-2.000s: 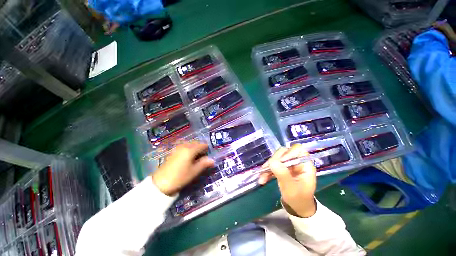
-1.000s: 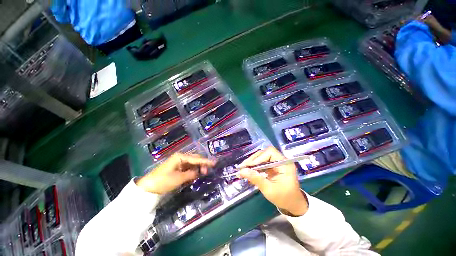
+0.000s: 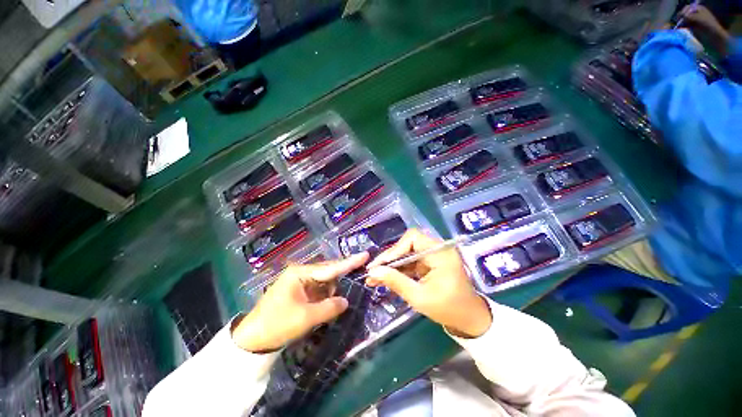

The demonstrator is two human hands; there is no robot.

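My left hand (image 3: 297,308) is over the near end of the near clear tray (image 3: 213,189), its finger and thumb closed on a dark, floppy adhesive strip (image 3: 329,346) that hangs below it, partly hidden and blurred. My right hand (image 3: 439,281) holds thin pale tweezers (image 3: 419,255) like a pen; their tip is at my left fingertips. Whether a small piece is on the tip cannot be told. Several black units with red edges, such as one phone half-assembly (image 3: 372,236), lie in the tray pockets. My hands cover the near pockets.
A second tray of units (image 3: 498,285) lies to the right. Stacked trays (image 3: 122,350) stand at lower left, beside a black gridded bundle (image 3: 195,305). A paper sheet (image 3: 168,147) and black item (image 3: 236,94) lie farther back. A co-worker's blue sleeve (image 3: 691,106) and blue stool (image 3: 635,301) are right.
My left hand has moved from over the tray to meet my right hand at the tweezer tip, with the dark strip now hanging beneath it. The view has shifted slightly.
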